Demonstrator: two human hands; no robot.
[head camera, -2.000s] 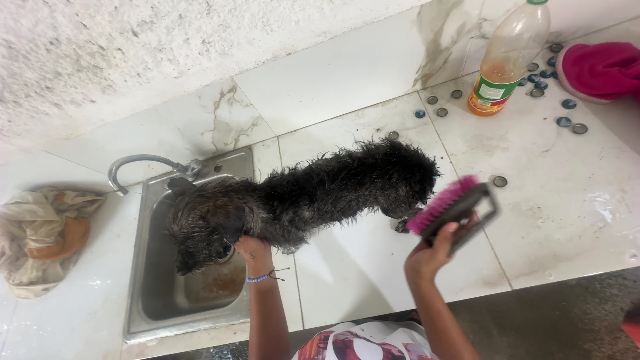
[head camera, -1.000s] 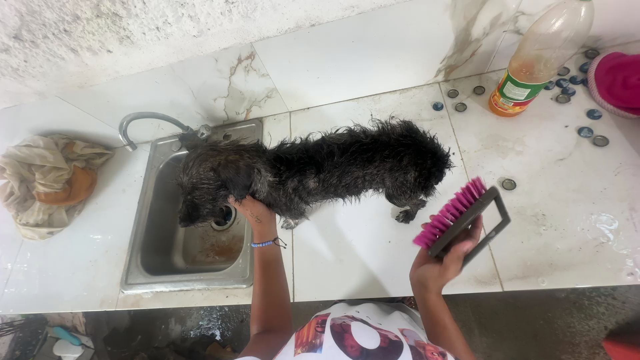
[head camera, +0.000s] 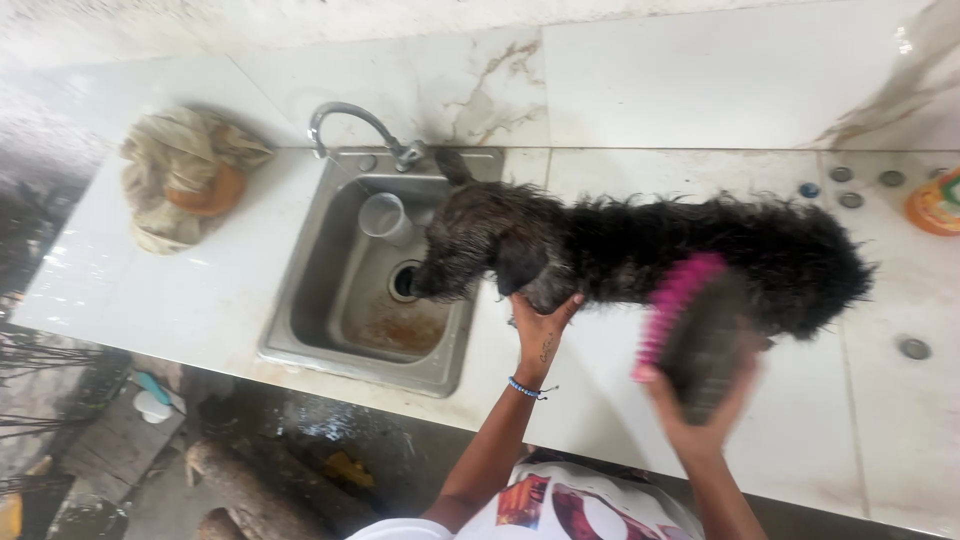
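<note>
A wet, dark shaggy dog (head camera: 675, 240) stands on the white tiled counter, its head reaching over the steel sink (head camera: 300, 300). My left hand (head camera: 544, 322) is against the dog's chest below the ear, its fingers hidden under the fur. In my right hand (head camera: 705, 405) is a scrubbing brush (head camera: 697, 337) with pink bristles and a dark handle, blurred by motion. The bristles face left, close to the dog's near side; whether they touch the fur I cannot tell. A clear plastic cup (head camera: 384, 217) is in the sink near the drain.
A curved metal faucet (head camera: 352, 112) rises behind the sink. On the left of the counter lies a crumpled beige cloth (head camera: 165, 165) with an orange-brown part. Several bottle caps (head camera: 915, 348) and a bottle (head camera: 937, 202) with orange contents are at the right. Logs (head camera: 247, 480) lie below the counter.
The brush in my right hand has moved left, from beyond the dog's hind end to beside its body. The dog's head has lifted and shows in profile. The view has shifted left.
</note>
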